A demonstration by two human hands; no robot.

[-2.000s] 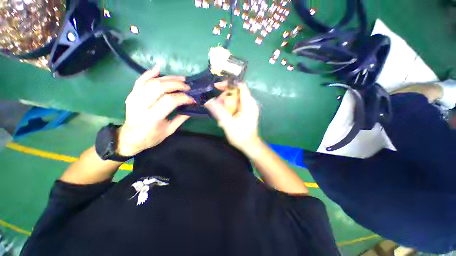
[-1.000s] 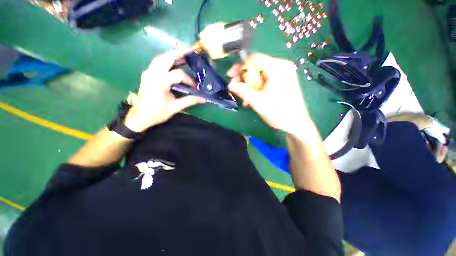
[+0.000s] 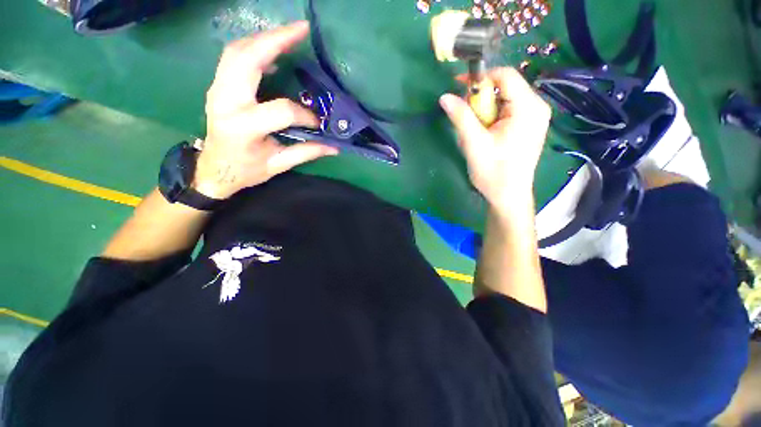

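Note:
A dark glossy moulded housing [image 3: 355, 131] lies at the bench's near edge with a silvery dot on its face and a copper-coloured dot [image 3: 306, 99] near its upper left. A thin dark curved band [image 3: 320, 42] runs up from it. My left hand [image 3: 254, 117] holds the housing's left side with the thumb and a bent finger, the index finger raised. My right hand [image 3: 501, 125] grips the yellowish handle of a mallet [image 3: 473, 39], its pale face pointing left, raised to the right of the housing.
Copper-coloured pieces [image 3: 516, 15] lie loose at the top. Housing-and-band assemblies [image 3: 613, 125] overlap at the right, partly on a white sheet [image 3: 602, 243]. A person in dark blue [image 3: 651, 308] is close at my right. Another dark part [image 3: 113, 12] is at the upper left.
The mallet has moved right, away from the housing. My left index finger has lifted and spread. The housing's face is now more exposed, with the copper-coloured dot showing.

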